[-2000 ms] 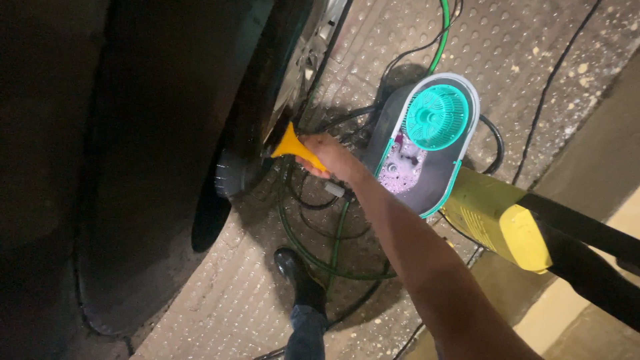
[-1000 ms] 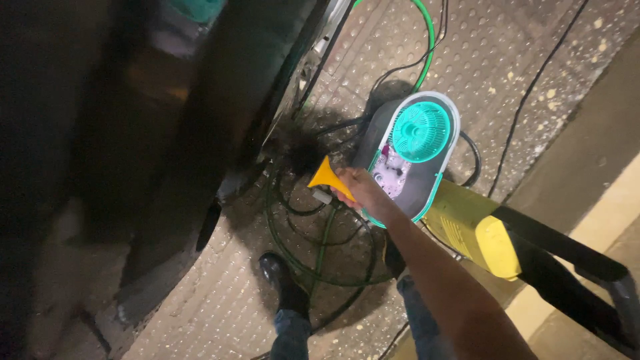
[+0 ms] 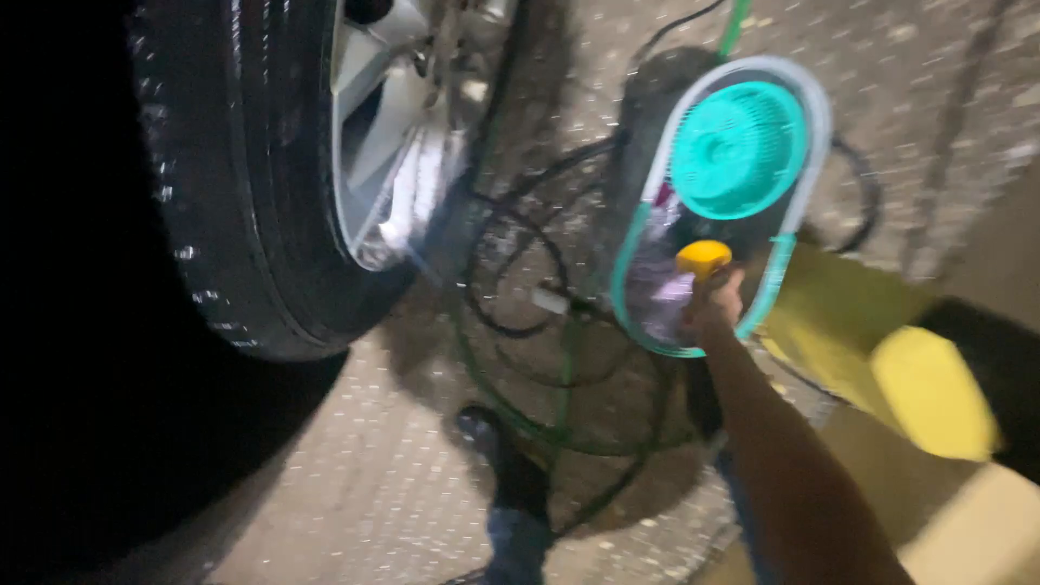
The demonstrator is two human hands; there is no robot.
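My right hand [image 3: 717, 299] is shut on a yellow-bodied brush [image 3: 704, 258], held in or just above the foamy part of an oval mop bucket [image 3: 621, 272]. The bucket has a turquoise and pale grey rim, with a round turquoise spin basket [image 3: 738, 150] at its far end. Purplish suds [image 3: 662, 284] lie beside my hand. The brush's working end is blurred and hidden. At the left stands a car tyre [image 3: 244, 187] with a wet silver alloy wheel [image 3: 382, 162]. My left hand is out of view.
A yellow and black machine, apparently a pressure washer [image 3: 934, 394], stands right of the bucket. Black and green hoses [image 3: 561, 443] lie coiled on the textured floor between wheel and bucket. My dark boot [image 3: 483, 431] is beside the coils. A green hose [image 3: 734, 28] runs off at the top.
My right hand has moved with the yellow brush from beside the dark car body to the bucket. The view has shifted, and the tyre and alloy wheel now show at the left.
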